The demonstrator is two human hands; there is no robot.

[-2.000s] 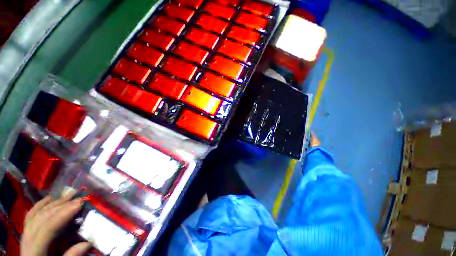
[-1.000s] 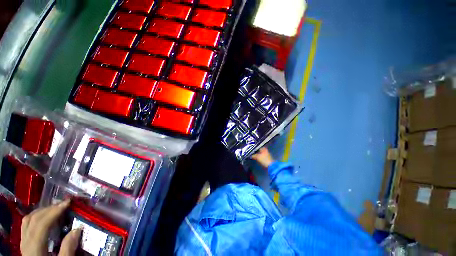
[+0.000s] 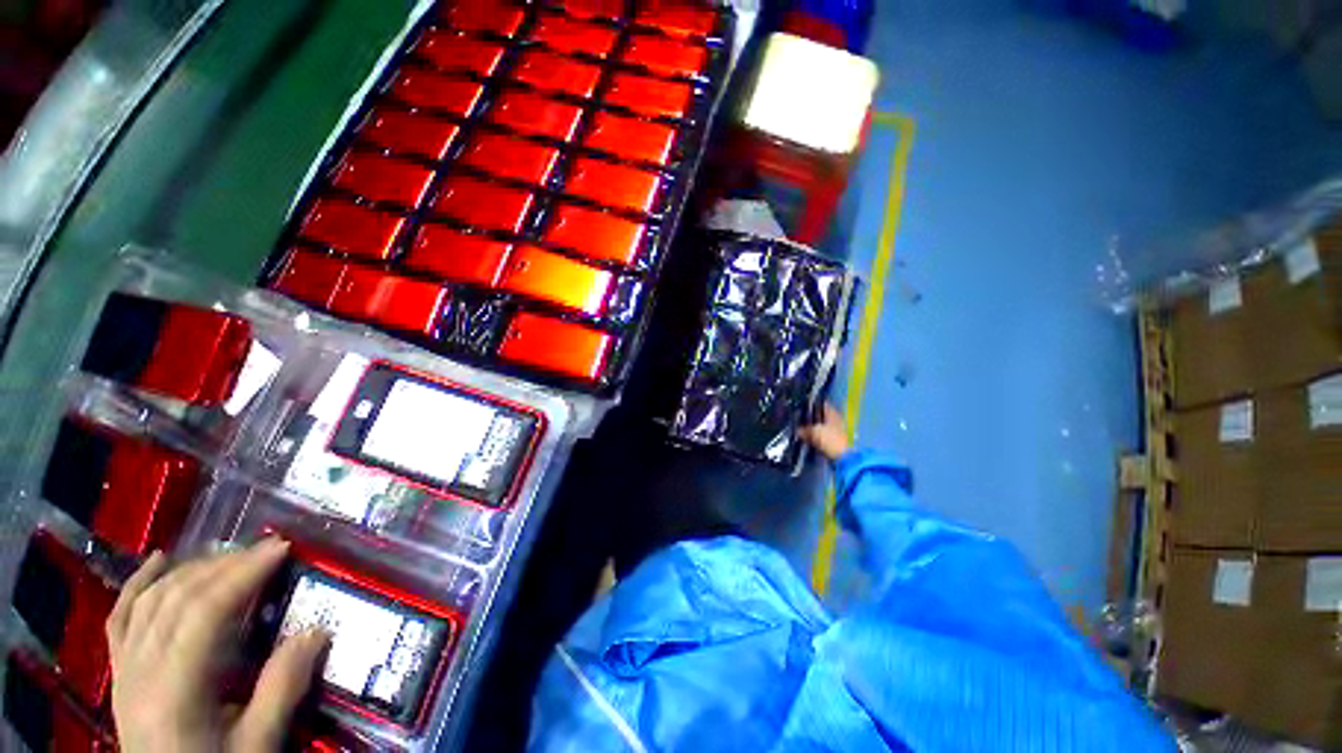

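My left hand [image 3: 206, 647] is at the lower left with thumb and fingers around the left end of an uncovered flip phone [image 3: 371, 644], label up, in the clear handset tray [image 3: 442, 547]. Its palm hides part of the tray. Another uncovered phone [image 3: 442, 434] lies above it. Phones with red lower backs [image 3: 199, 353] fill the left pockets. My right hand [image 3: 827, 433], small and at arm's length, holds the lower right edge of an empty black tray [image 3: 758, 346], low beside the bench. The black cover tray [image 3: 478, 321] holds rows of red covers [image 3: 556, 346].
The green line bench [image 3: 243, 162] with a curved metal edge runs along the left. A pale block [image 3: 810, 94] sits on a red stand [image 3: 787, 184] beyond the black tray. Brown cartons [image 3: 1251, 486] stand on a pallet at right. A yellow line [image 3: 868, 324] crosses the blue floor.
The black tray in my right hand has turned, and its pockets now face up more squarely. My left hand stays at the same phone. The view has shifted slightly.
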